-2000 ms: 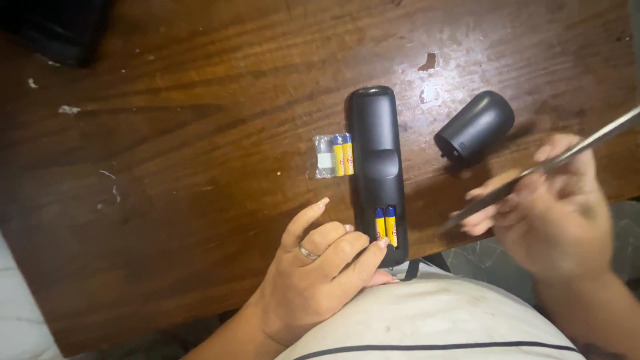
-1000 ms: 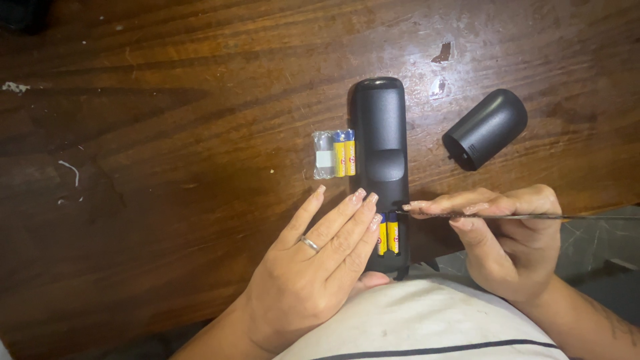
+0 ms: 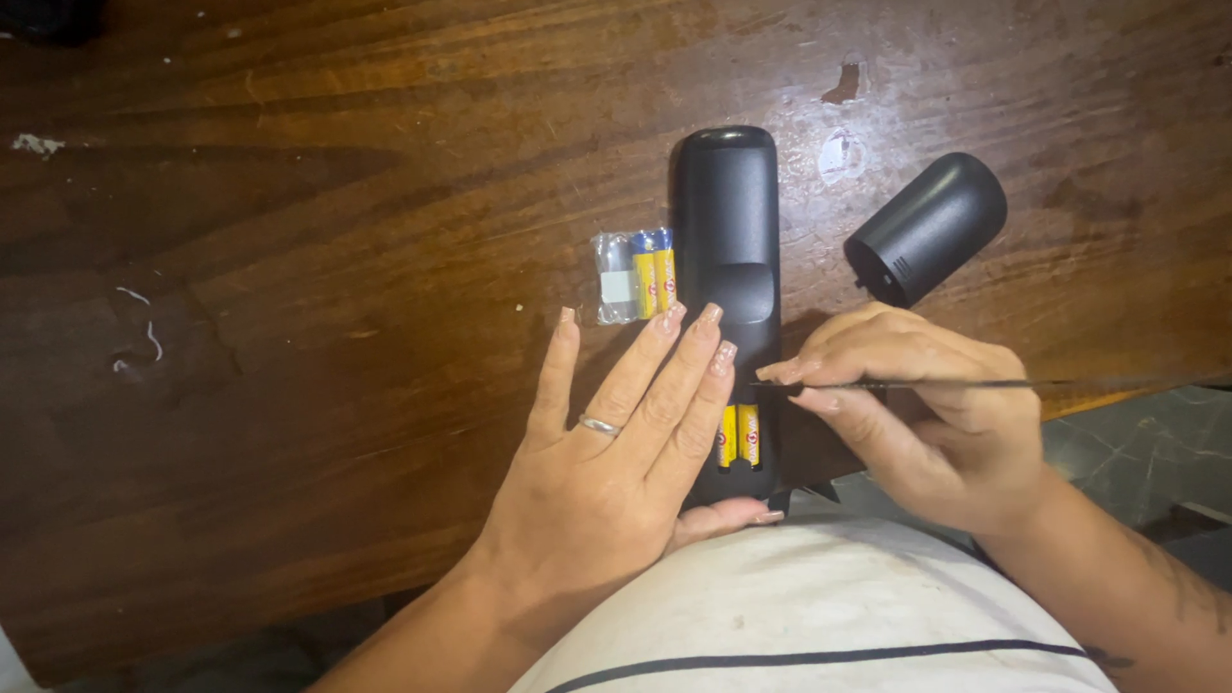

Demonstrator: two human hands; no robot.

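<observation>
A black remote control (image 3: 727, 217) lies back side up on the wooden table, its lower end toward me. Two yellow and blue batteries (image 3: 739, 438) sit side by side in its uncovered compartment. My left hand (image 3: 626, 433) rests over the remote's left side, fingers spread, with the thumb at the lower end, and steadies it. My right hand (image 3: 914, 414) pinches a thin, dark, pointed tool (image 3: 962, 384), seen edge-on; its kind is unclear. The tool's tip is at the upper end of the compartment, just above the batteries.
Left of the remote lie two more batteries (image 3: 654, 274) in clear plastic wrap. The black battery cover (image 3: 929, 229) lies to its right. The wooden table's (image 3: 289, 289) near edge runs beside my white-clothed torso. A dark object (image 3: 53, 19) is at the top left corner.
My right hand has moved left with the tool, from beside the remote to the battery compartment. My left hand has shifted from the lower end to lie flatter across the remote's side.
</observation>
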